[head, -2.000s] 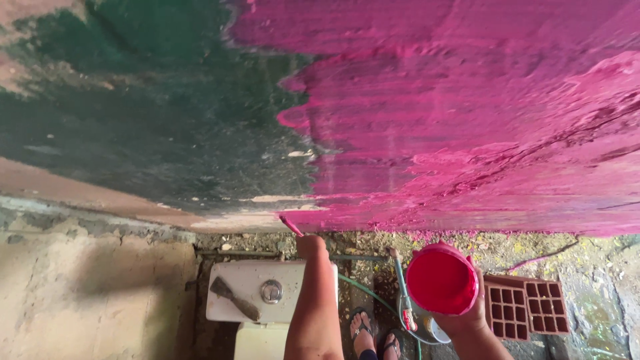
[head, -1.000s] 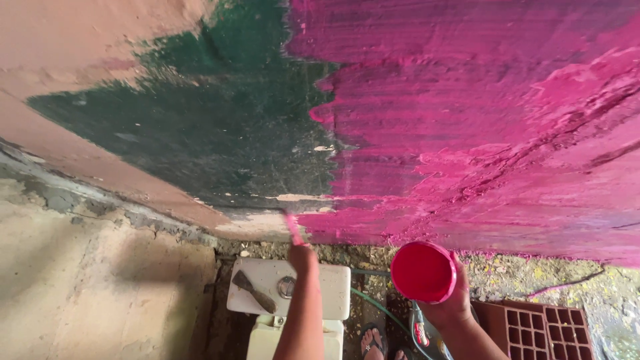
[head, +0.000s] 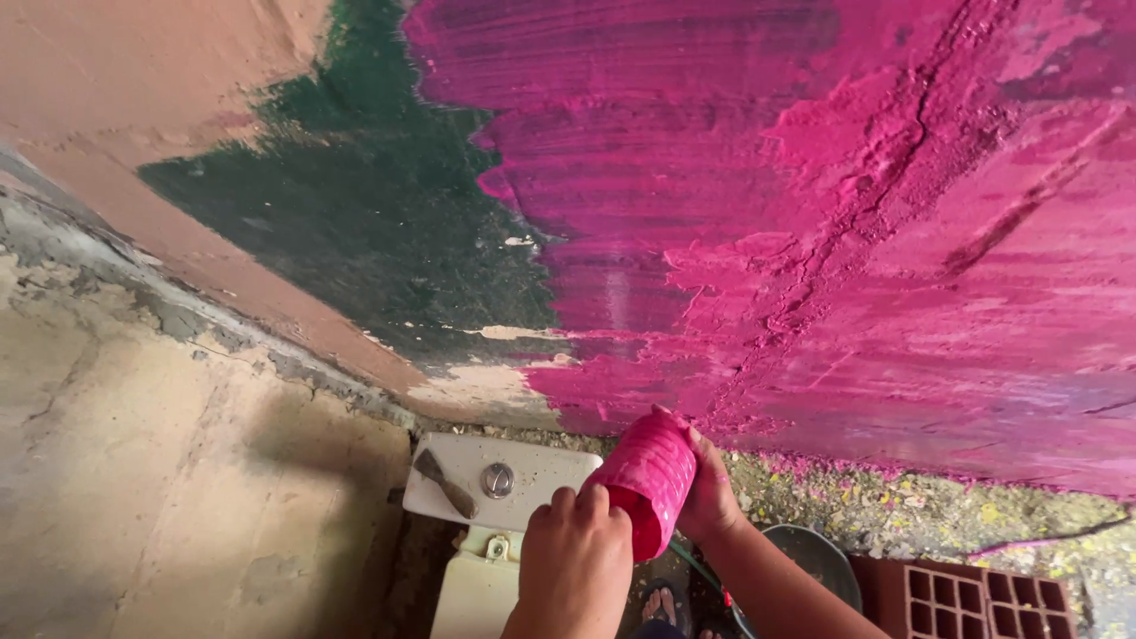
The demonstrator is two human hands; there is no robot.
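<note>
My right hand [head: 712, 488] grips a ribbed, pink paint-smeared container [head: 655, 466] from its right side and base. The container is tilted, its mouth facing down-left toward me, with pink paint inside. My left hand [head: 577, 550] is closed at the mouth, fingers at the rim; the pink-coated paintbrush seen in it earlier is hidden now. Above both hands, the wall [head: 621, 177] carries streaky pink paint on the right, a dark green patch [head: 373, 231] at centre-left and bare peach and cream areas further left.
Below the wall stands a toilet cistern [head: 550, 470] with a round flush button [head: 498, 480] and a flat-ended tool [head: 444, 484] on its lid. A grey bucket [head: 812, 559] and hollow clay bricks [head: 985, 603] are at lower right. A rough plastered wall [head: 177, 444] borders the left.
My left hand has left the wall's lower edge, where it held the brush, and come to the container. The container, upright before, is now tilted. The view has shifted.
</note>
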